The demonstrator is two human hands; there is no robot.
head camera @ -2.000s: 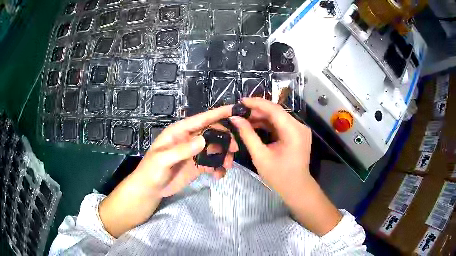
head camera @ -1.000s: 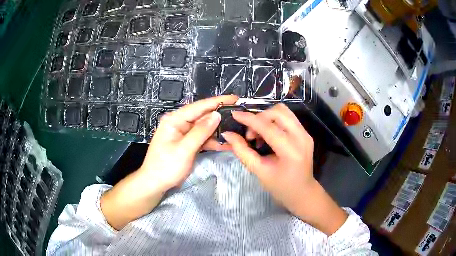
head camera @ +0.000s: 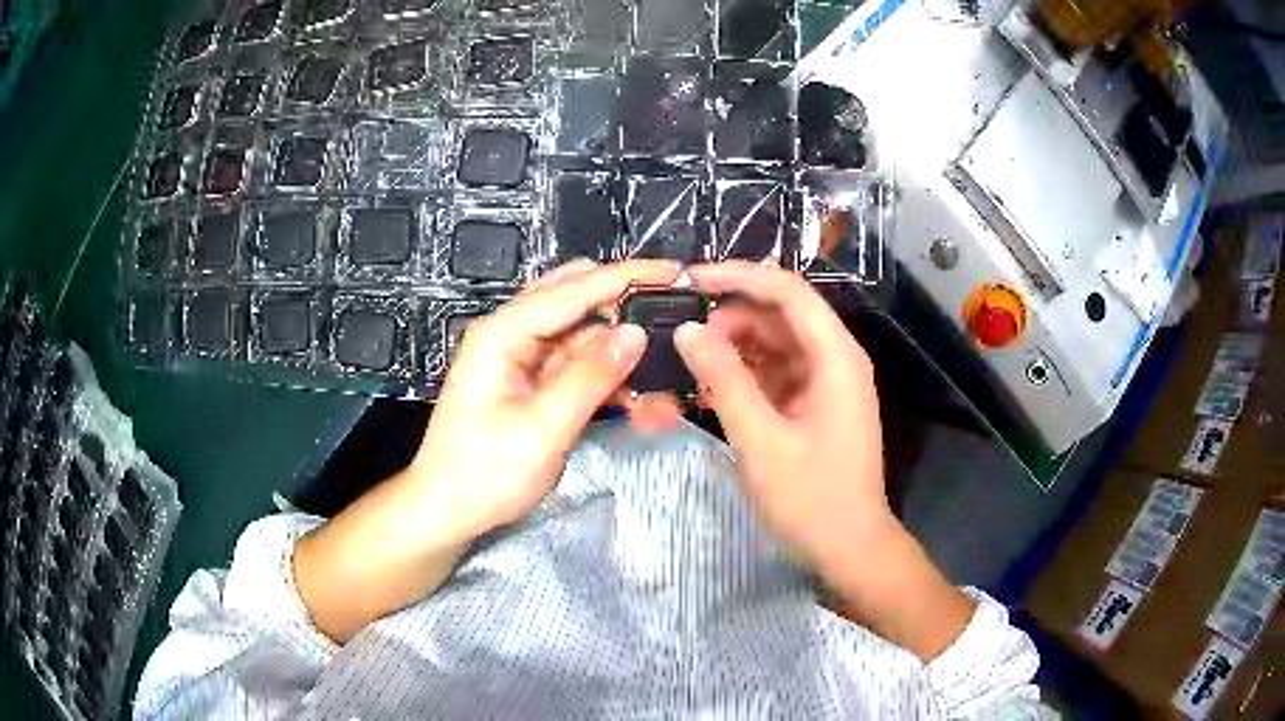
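A dark rounded-square watch case (head camera: 664,342) is held upright between both my hands at the centre, in front of the striped smock. My left hand (head camera: 524,387) grips its left side, with the thumb on the face and a finger along the top edge. My right hand (head camera: 789,395) grips its right side in the same way. The lower edge is partly covered by fingertips, and any small part inside cannot be made out.
A clear blister tray (head camera: 437,286) with dark squares lies ahead. A second tray (head camera: 92,521) is at the far left. The white press machine (head camera: 902,169) with a red stop button (head camera: 995,317) stands at right, beyond it brown cartons (head camera: 1127,486).
Two seconds ago my right hand held a small dark piece apart from the case in my left hand. Now both hands grip the case from its two sides, and no separate piece shows.
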